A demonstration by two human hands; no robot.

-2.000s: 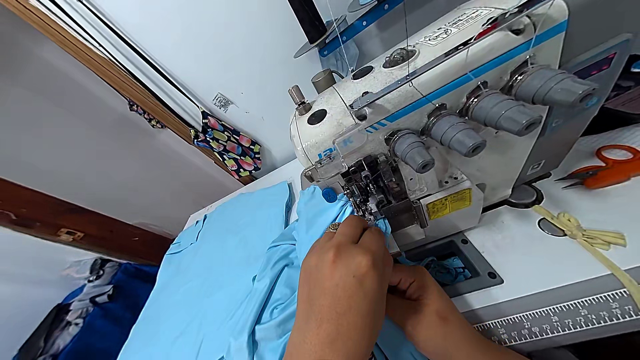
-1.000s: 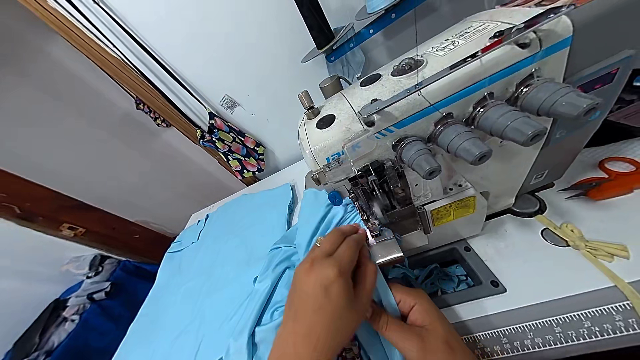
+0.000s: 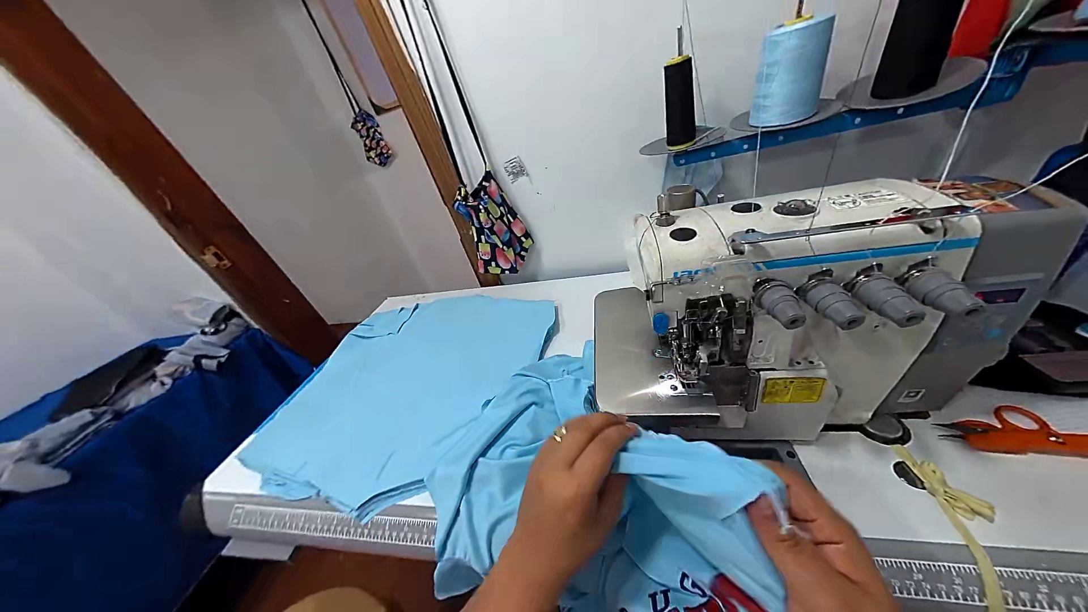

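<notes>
A light blue knit garment [image 3: 510, 433] with dark printed lettering lies bunched over the table's front edge. My left hand [image 3: 578, 484], a ring on one finger, pinches its edge just in front of the overlock machine's metal sewing plate [image 3: 637, 374]. Farther right, my right hand [image 3: 807, 535] grips the same garment, with loose thread ends at the fingers. Between the hands the fabric is stretched. The overlock machine's presser foot and needle area [image 3: 701, 340] stands behind them, with no garment under it. A flat stack of light blue cut fabric [image 3: 425, 382] rests left of the garment.
Orange-handled thread snips [image 3: 1011, 432] and a tied yellow strip [image 3: 943, 493] lie right of the machine. Thread cones, one light blue [image 3: 790, 72], stand behind it. A measuring tape [image 3: 340, 525] runs along the table's front edge. A blue cloth-lined container [image 3: 110, 510] holding fabric scraps is at left.
The garment has come away from the needle area toward the front, and both hands have moved apart along its edge. The view has shifted, showing more of the table and thread cones.
</notes>
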